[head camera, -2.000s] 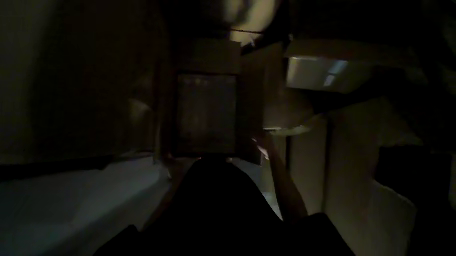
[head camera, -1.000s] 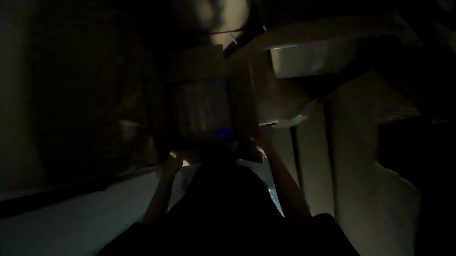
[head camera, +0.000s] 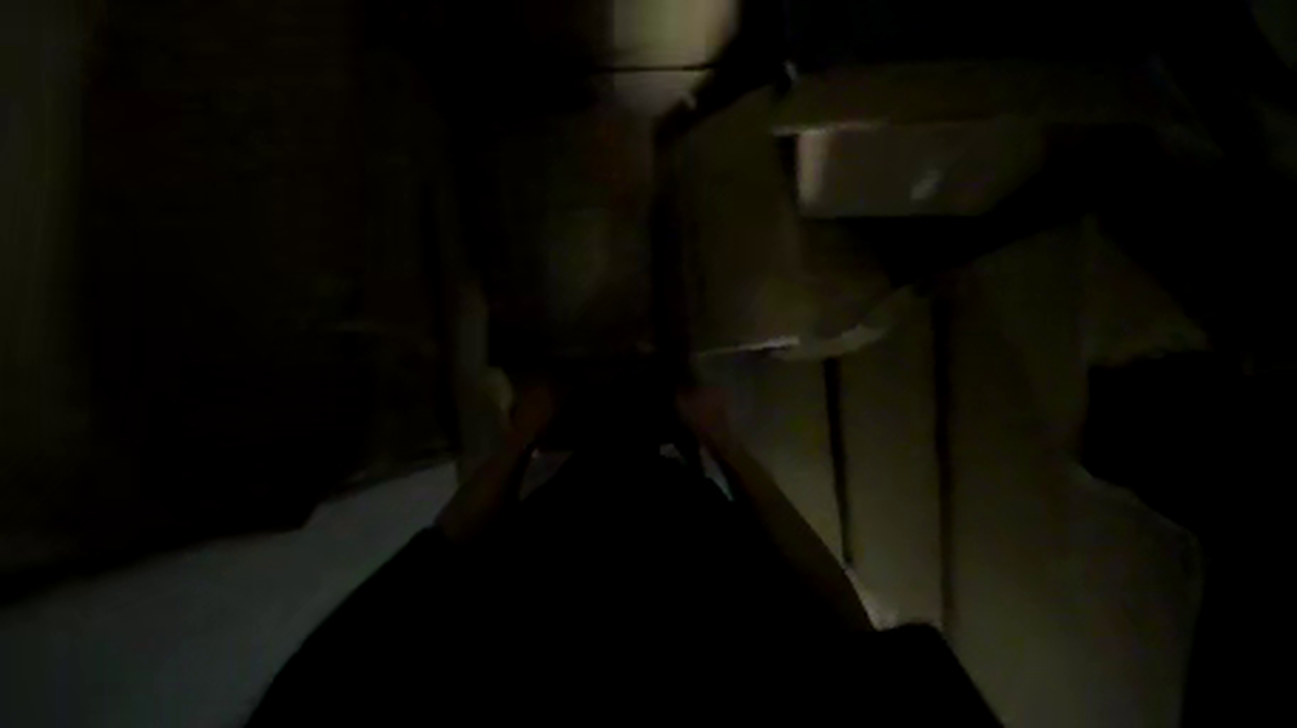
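Observation:
A brown cardboard box (head camera: 576, 256) is in front of my body at the centre, very dark and blurred. Its contents cannot be made out. My left hand (head camera: 526, 413) is at the near left corner of the box. My right hand (head camera: 704, 413) is at the near right corner. The fingers of both hands are lost in the dark, so whether they grip the box cannot be told.
A large dark carton (head camera: 256, 270) stands on the left. Pale floor (head camera: 285, 612) shows at the lower left. A pale flat box (head camera: 917, 168) lies in an open carton at the upper right. Long brown cartons (head camera: 996, 469) stand on the right.
The picture has grown darker. The box's open flaps and its contents no longer show clearly. My hands have come closer together, the right one moving left.

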